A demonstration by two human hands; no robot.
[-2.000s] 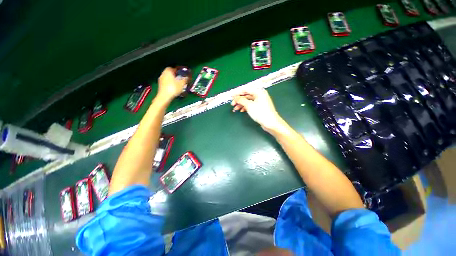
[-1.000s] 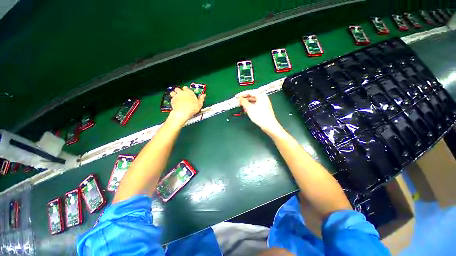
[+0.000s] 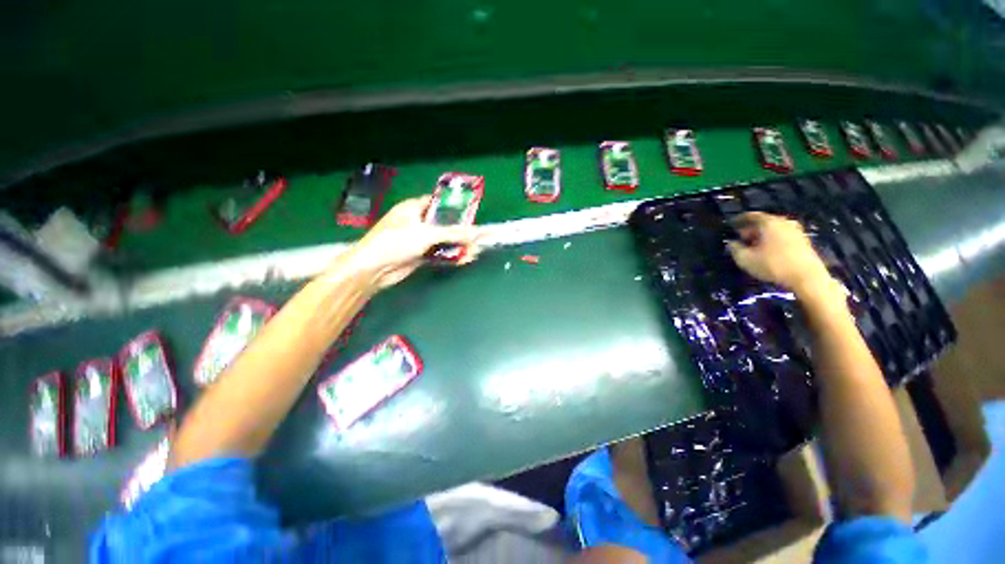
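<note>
My left hand (image 3: 410, 240) is closed around a phone body (image 3: 453, 203) with a red rim and green board, held over the pale rail. My right hand (image 3: 768, 249) is over the glossy black blister tray (image 3: 882, 264), fingers curled at its pockets; whether it grips a part cannot be told. A phone with a black housing (image 3: 365, 194) lies on the belt left of my left hand. A tiny red part (image 3: 530, 259) lies on the bench by the rail. A phone with a light face (image 3: 370, 381) lies on the bench below my left forearm.
Several red-rimmed phones lie on the green conveyor belt (image 3: 501, 165), beyond the pale rail (image 3: 573, 224). More phones, such as one (image 3: 148, 379), lie on the bench at left. A blurred white duct (image 3: 55, 259) is at far left. A brown cardboard box (image 3: 802, 485) is below the tray.
My left hand has taken hold of a phone body from the belt and turned it at the rail. My right hand has moved right, from the rail to over the black tray. The view has shifted.
</note>
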